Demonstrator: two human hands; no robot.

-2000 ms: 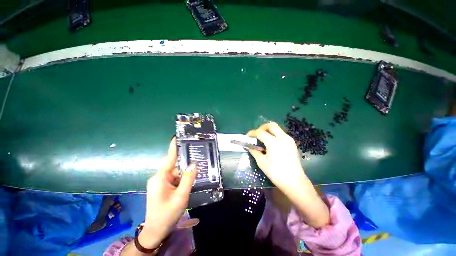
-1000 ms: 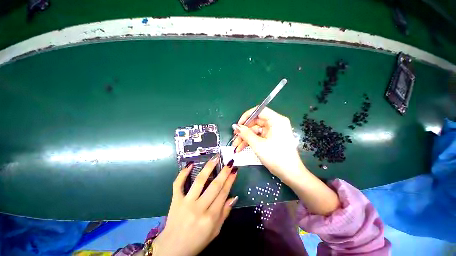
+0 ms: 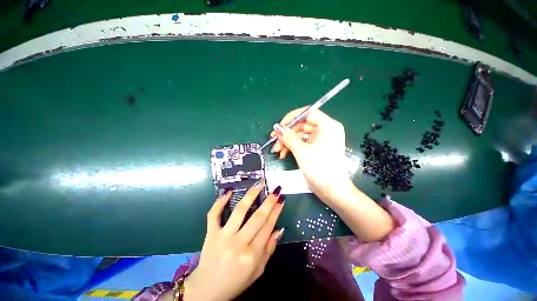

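Observation:
The opened phone (image 3: 241,164) lies flat on the green bench, its main board at the far end. My left hand (image 3: 240,241) is bare and lies over the battery end with fingers spread, holding the phone down; it hides most of the battery. My right hand (image 3: 315,150) grips silver tweezers (image 3: 330,95), whose tip is at the board's upper right corner. Whether the tip holds a part is too small to tell. A white strip (image 3: 291,182) lies right of the phone, partly behind my right hand. The clear sheet with white dots (image 3: 318,223) hangs over the bench's near edge.
A loose heap of small black parts (image 3: 388,166) lies right of my right hand, with smaller groups beyond it. Another phone (image 3: 478,100) lies at the bench's far right. A worn white rail (image 3: 235,28) borders the belt. Blue-clad people are at both sides.
The phone has gone from being held up in my left hand to lying flat under it. The tweezers have moved from the strip to the board's upper right corner.

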